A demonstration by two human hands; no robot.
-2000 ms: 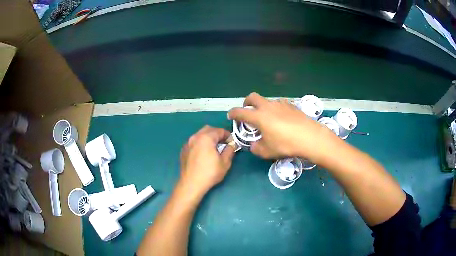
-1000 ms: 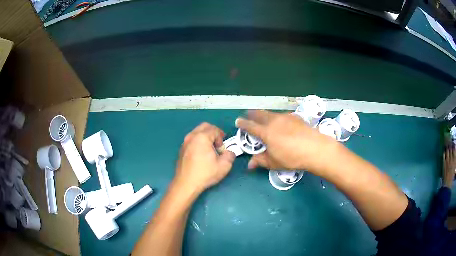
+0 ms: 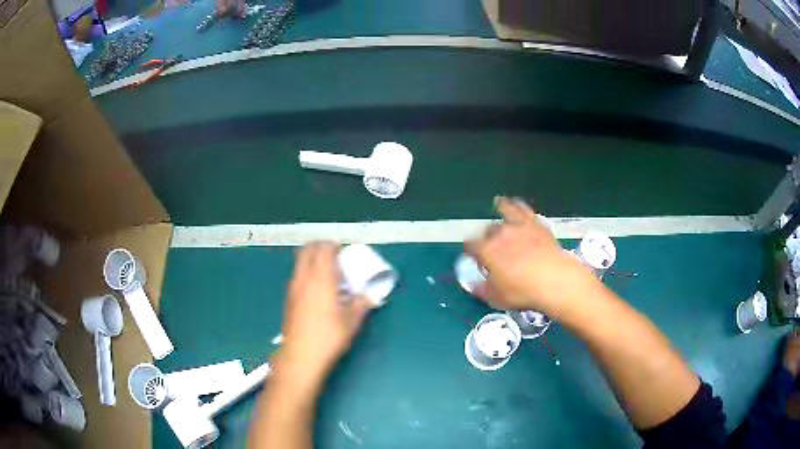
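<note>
My left hand [image 3: 311,302], blurred, holds a white housing [image 3: 367,274] by its handle side, the barrel's open end facing right. The handle is mostly hidden under the hand. My right hand [image 3: 517,263], also blurred, is on a white motor unit [image 3: 471,274] at the near side of the pale strip. Thin dark wires stick out beside it. Other motor units stand just below and right of my right hand, one at the front [image 3: 493,340] and one at the right [image 3: 596,252]. A white housing with handle [image 3: 387,170] lies on the belt.
Several housings [image 3: 103,316] lie at the left, by and on the flap of an open carton [image 3: 123,167] full of housings. The edge strip [image 3: 368,232] borders the dark green belt [image 3: 526,149]. A single motor unit [image 3: 751,311] and another person's hand [image 3: 793,352] are at the right.
The housing worked on between my hands is gone from there; one now lies on the belt. My left hand holds another housing, and my right hand has moved right to a motor unit.
</note>
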